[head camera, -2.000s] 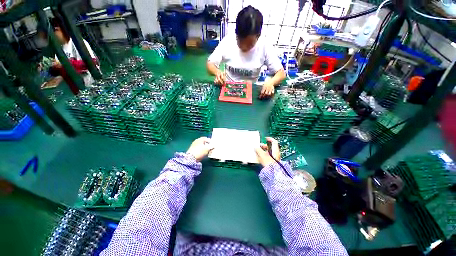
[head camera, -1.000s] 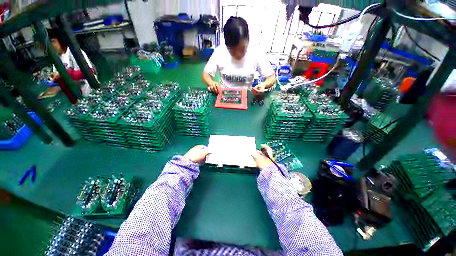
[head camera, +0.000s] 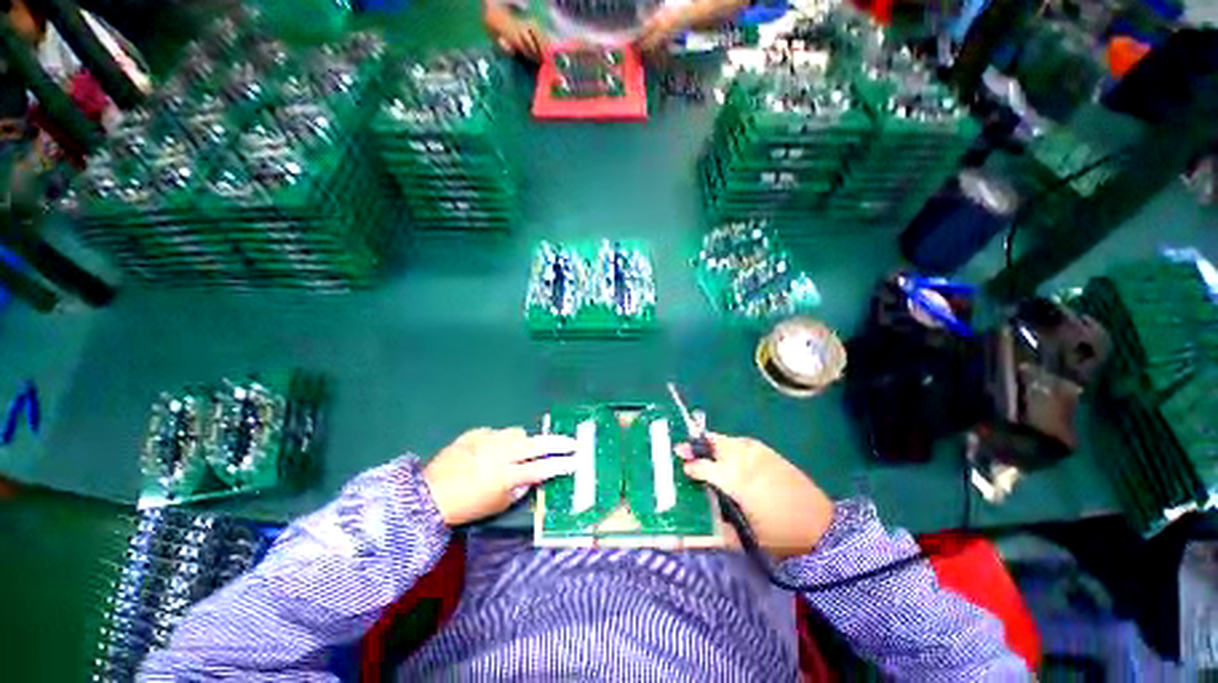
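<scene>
A green circuit board (head camera: 625, 470) with two pale bars lies flat on a cream board rest (head camera: 641, 540) close in front of me. My left hand (head camera: 488, 471) is at its left side, fingertips over the board and holding its edge. Something white covers the left fingertips. My right hand (head camera: 761, 487) is shut on the soldering iron (head camera: 699, 434) at the board's right side. The iron's thin tip points up and away, and its black cord runs over my right wrist. A short stack of boards (head camera: 590, 287) stands beyond the work.
Tall board stacks (head camera: 448, 147) stand far left and right. A round solder tin (head camera: 801, 355) and a dark soldering station (head camera: 908, 380) are at right. More boards (head camera: 221, 434) lie left. A person's hands (head camera: 655, 27) are by a red mat (head camera: 589, 94).
The view has tilted down. The pale block left the raised grip; a board on a rest now lies closer to me. The short stack stands uncovered beyond. My right hand has the iron beside the board.
</scene>
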